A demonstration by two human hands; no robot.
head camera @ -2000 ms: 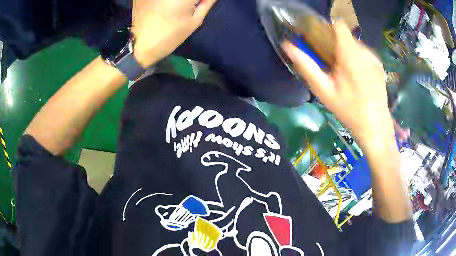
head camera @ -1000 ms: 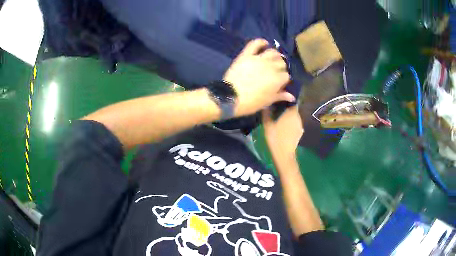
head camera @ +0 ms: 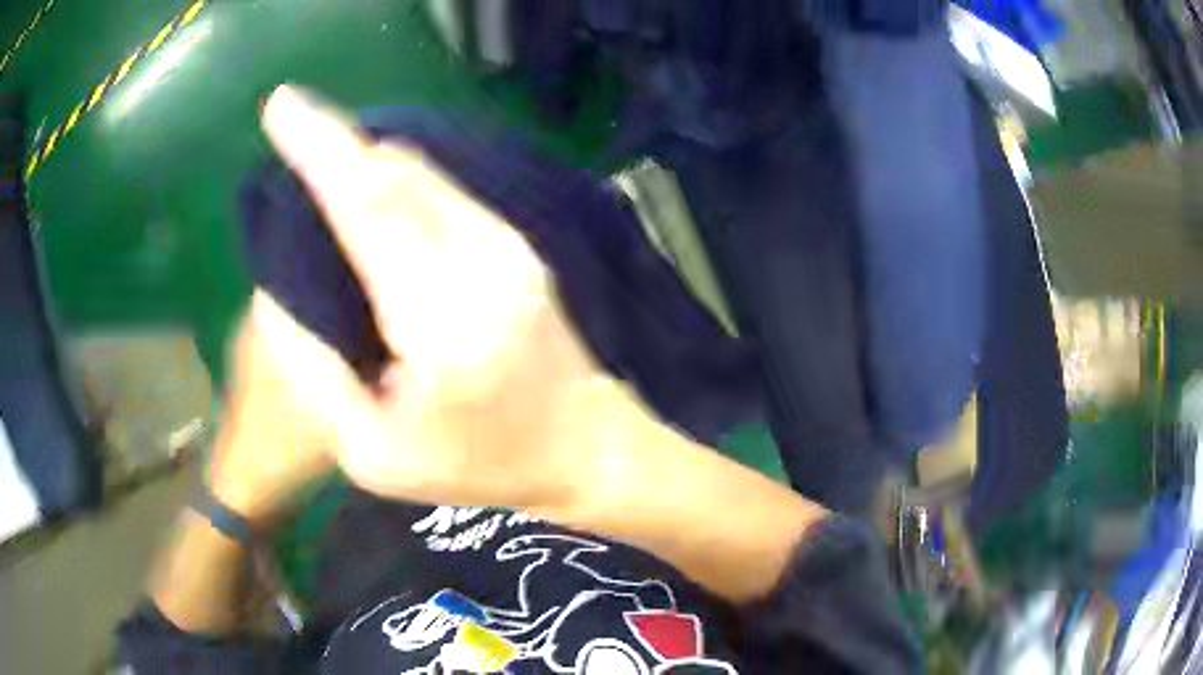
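Observation:
The navy garment (head camera: 581,264) is bunched and lifted off to the left of the padded arm, its cloth trailing right behind my right hand. My right hand (head camera: 455,330) is large and blurred in front of it, gripping the cloth with the index finger extended. My left hand (head camera: 271,402), with a dark strap at the wrist, is below and left, closed at the garment's lower edge and partly hidden by my right hand. The fingertips are blurred or hidden.
The smooth navy padded arm (head camera: 917,237) stands right of centre above the black table (head camera: 1029,369). A tan pad (head camera: 947,455) shows near its end. Green floor with a yellow-black line (head camera: 112,86) lies upper left. Blurred clutter is lower right.
The view has swung left, so the padded arm and table now sit at the right. Both hands have moved off the padded arm with the garment. The iron is no longer clearly visible.

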